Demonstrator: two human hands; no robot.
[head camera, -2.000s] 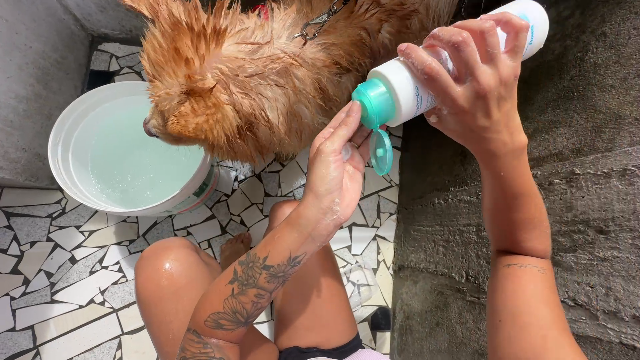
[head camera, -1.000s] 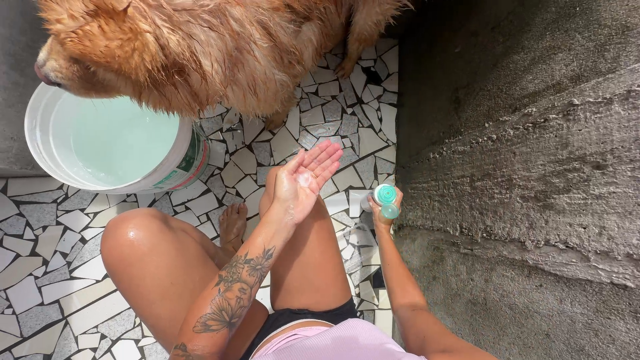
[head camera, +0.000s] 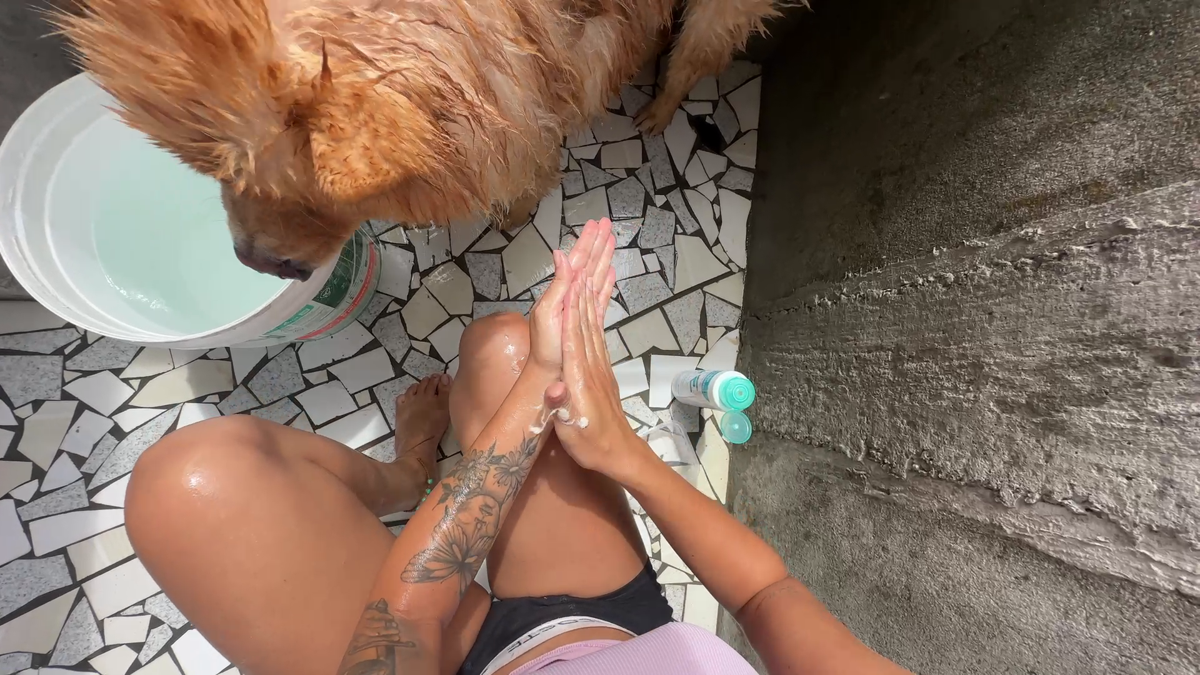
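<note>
My left hand (head camera: 551, 323) and my right hand (head camera: 592, 394) are pressed palm to palm above my knee, with white lather at the wrist and the heel of the right hand. Neither holds an object. A white plastic bottle (head camera: 696, 386) with a green flip cap, its lid open, stands on the floor to the right of my hands. Beyond them is a wet, reddish-tan dog (head camera: 450, 103), its head lowered over the near rim of a white plastic bucket (head camera: 202, 339) that holds pale, cloudy water.
Broken-tile mosaic flooring (head camera: 328, 398) lies under everything. A rough concrete wall (head camera: 975, 337) rises close on the right, beside the bottle. My bent legs and bare foot (head camera: 422, 422) are below and left of my hands.
Two seconds ago my right hand tipped the bottle over my left palm; one second ago it held the bottle low by the wall. The bottle is now released and my palms have come together.
</note>
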